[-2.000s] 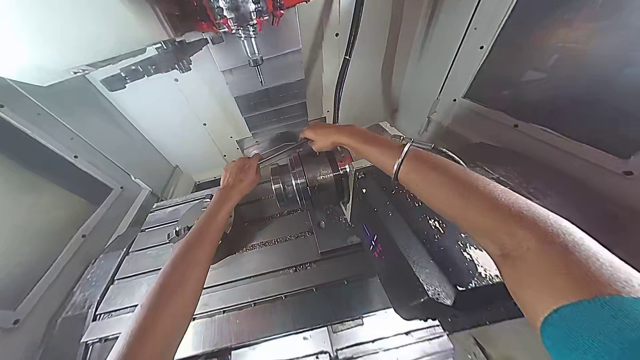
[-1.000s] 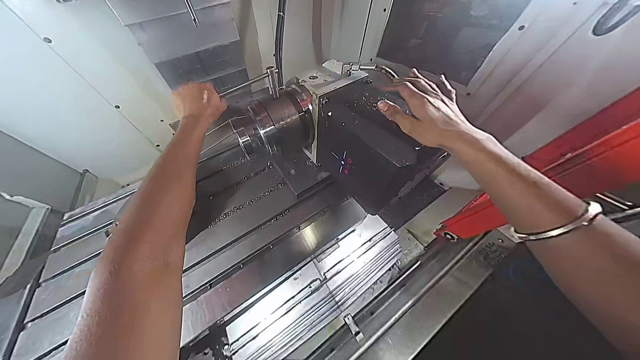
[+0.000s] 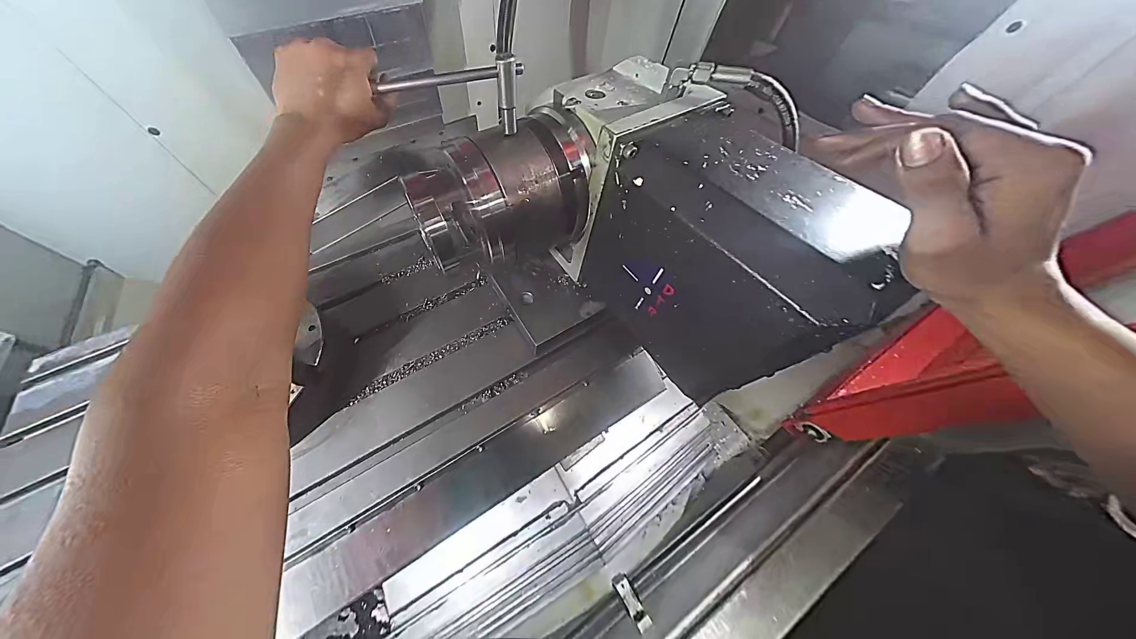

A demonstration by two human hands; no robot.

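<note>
My left hand point(image 3: 328, 87) is closed around one end of the bar of a metal T-handle chuck key point(image 3: 444, 78). The key stands upright, its lower tip at the top of a round metal chuck point(image 3: 524, 177). Behind the chuck is the dark housing of a rotary table point(image 3: 701, 240), with a steel plate point(image 3: 612, 160) between them. My right hand point(image 3: 985, 195) is raised over the right end of the housing, fingers partly curled and nothing seen in it. Whether it touches the housing, I cannot tell.
A T-slotted machine table point(image 3: 426, 408) with metal chips in its slots lies below the chuck. A braided hose point(image 3: 781, 102) curves behind the housing. On the right is a red machine part point(image 3: 932, 382), and ribbed metal way covers point(image 3: 568, 524) run along the front.
My right hand has left the chuck key, which both hands held two seconds ago, and moved right over the housing. My left hand stays on the key. The view has shifted strongly.
</note>
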